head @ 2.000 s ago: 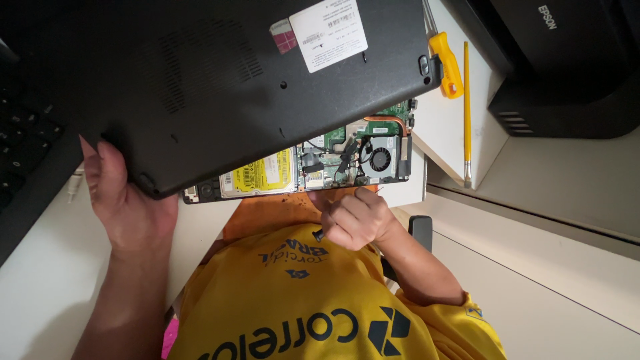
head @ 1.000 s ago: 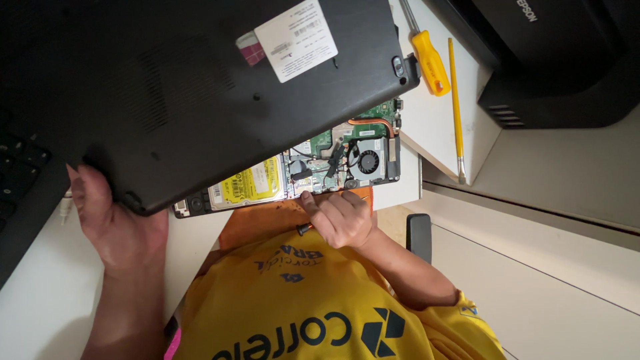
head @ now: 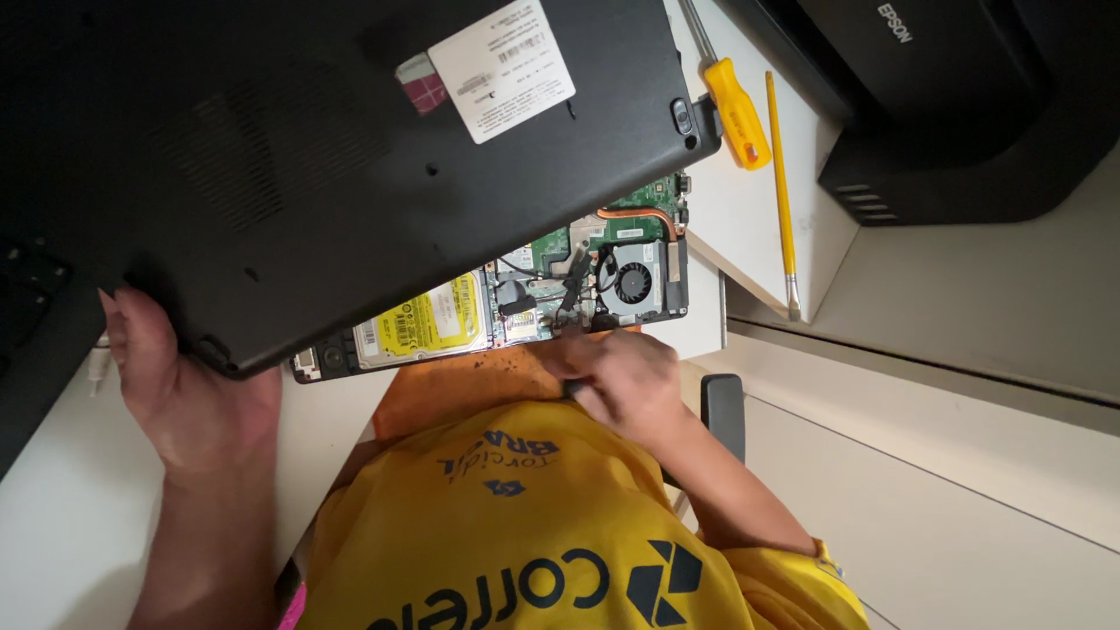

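Note:
My left hand (head: pixel 188 376) grips the lower left corner of a black laptop bottom cover (head: pixel 350 166), which is tilted up over the opened laptop. The laptop base (head: pixel 324 363) shows a hard drive with a yellow label (head: pixel 437 319), a green circuit board (head: pixel 652 201), a copper heat pipe (head: pixel 634 213) and a cooling fan (head: pixel 632 282). My right hand (head: pixel 626 376) is at the near edge of the base, below the fan, slightly blurred. A small dark item (head: pixel 573 388) shows at its fingers; whether it is held firmly is hard to tell.
A yellow-handled screwdriver (head: pixel 737 114) and a yellow-handled flat brush (head: pixel 781 192) lie on the white surface at the right. Beyond them stands a black Epson device (head: pixel 954 105). A black keyboard (head: pixel 31 289) is at the far left. A white cable end (head: pixel 100 363) lies beside my left hand.
My right hand has shifted along the near edge of the laptop base, toward the fan side, since one second ago. My left hand keeps its grip on the cover.

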